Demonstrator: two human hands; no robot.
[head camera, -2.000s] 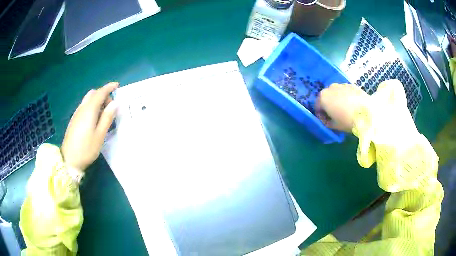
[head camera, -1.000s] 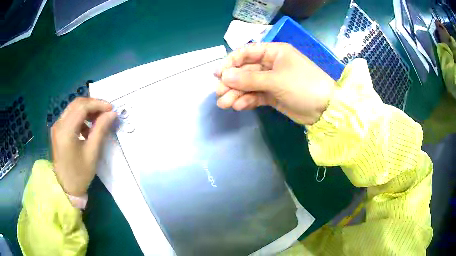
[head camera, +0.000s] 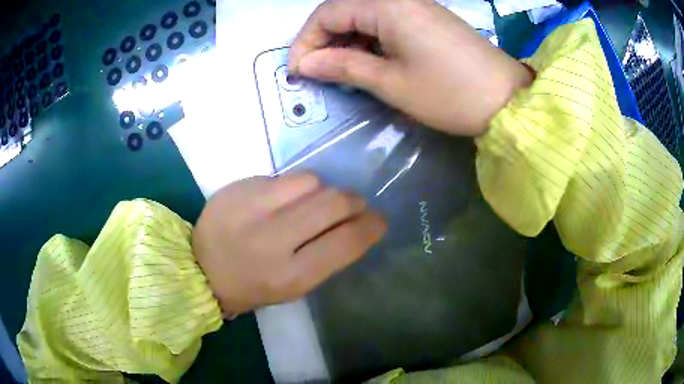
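Observation:
The grey tablet back cover (head camera: 420, 300) with ADVAN lettering lies on a white separator sheet (head camera: 217, 97). Its camera bump (head camera: 306, 111) is at the upper left corner, with a dark round centre showing in the lower seat. My right hand (head camera: 405, 64) has thumb and index finger pinched at the upper seat, on a small dark piece, seemingly a lens cover (head camera: 292, 75), mostly hidden by the fingertips. My left hand (head camera: 289, 236) is blurred and lies over the cover's left side; its fingertips are at the creased clear protective film (head camera: 360, 150), and whether they grip it cannot be told.
A clear liner sheet with black ring adhesives (head camera: 154, 51) lies left of the separator sheet, and another ring sheet (head camera: 34, 82) is at the far left. The blue bin (head camera: 619, 79) is partly hidden behind my right sleeve. A further ring sheet (head camera: 651, 75) is at the right edge.
My right hand has moved from above the cover's upper right to the camera bump. My left hand has moved from the cover's corner down onto its film. The view is closer.

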